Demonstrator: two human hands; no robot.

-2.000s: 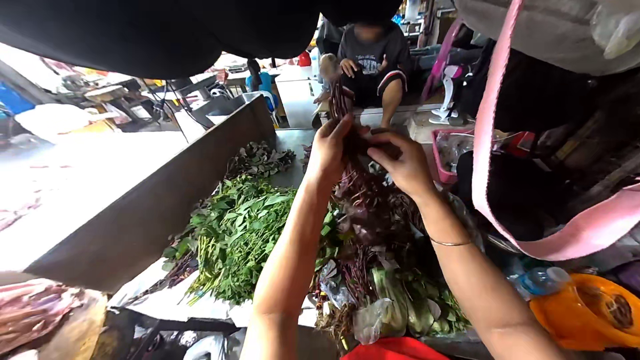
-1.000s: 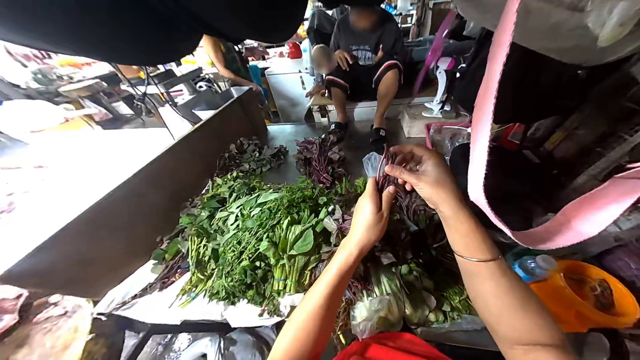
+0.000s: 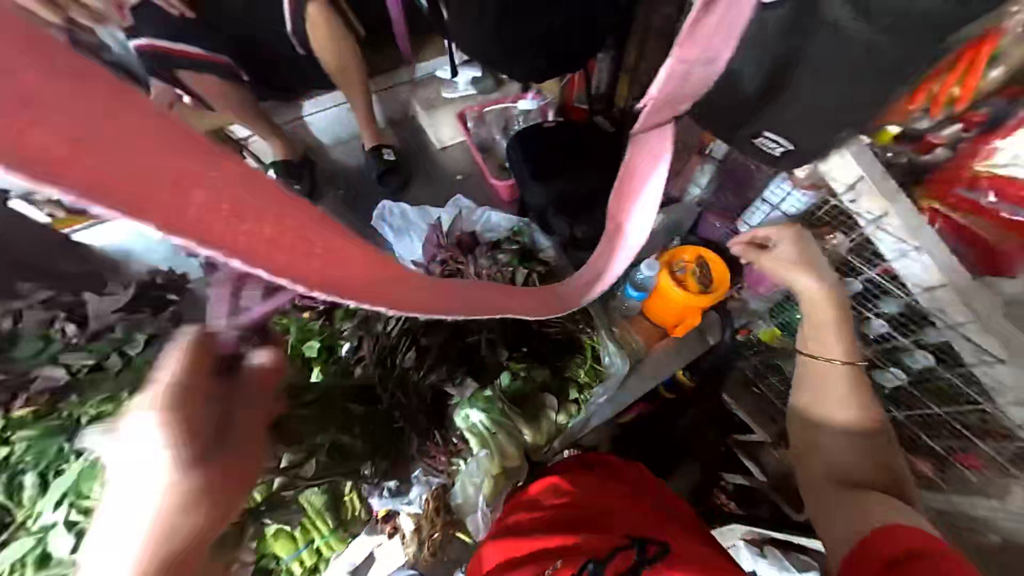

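Observation:
My left hand (image 3: pixel 204 400), blurred by motion, is closed around a bunch of purple stems (image 3: pixel 240 300) above the heaped greens. My right hand (image 3: pixel 780 252) is raised at the right, just beyond an orange plastic container (image 3: pixel 688 284); its fingers are bent, and whether it pinches something small cannot be seen. Green leafy vegetables (image 3: pixel 40 472) lie at the lower left, with purple-leaved bunches (image 3: pixel 88 328) behind them. Bok choy-like greens in clear plastic (image 3: pixel 492 436) lie at the lower middle. More purple leaves (image 3: pixel 460 252) sit by a white plastic bag (image 3: pixel 400 228).
A wide pink strap (image 3: pixel 480 298) hangs in a loop across the view. A plastic bottle (image 3: pixel 640 282) stands beside the orange container. A wire rack (image 3: pixel 904 352) is at the right, a pink basket (image 3: pixel 500 180) and a black container (image 3: pixel 560 184) farther back. A person's legs (image 3: pixel 344 64) are across the stall.
My hands were together over the greens; now they are far apart, the right one out by the orange container. The view has swung down and to the right.

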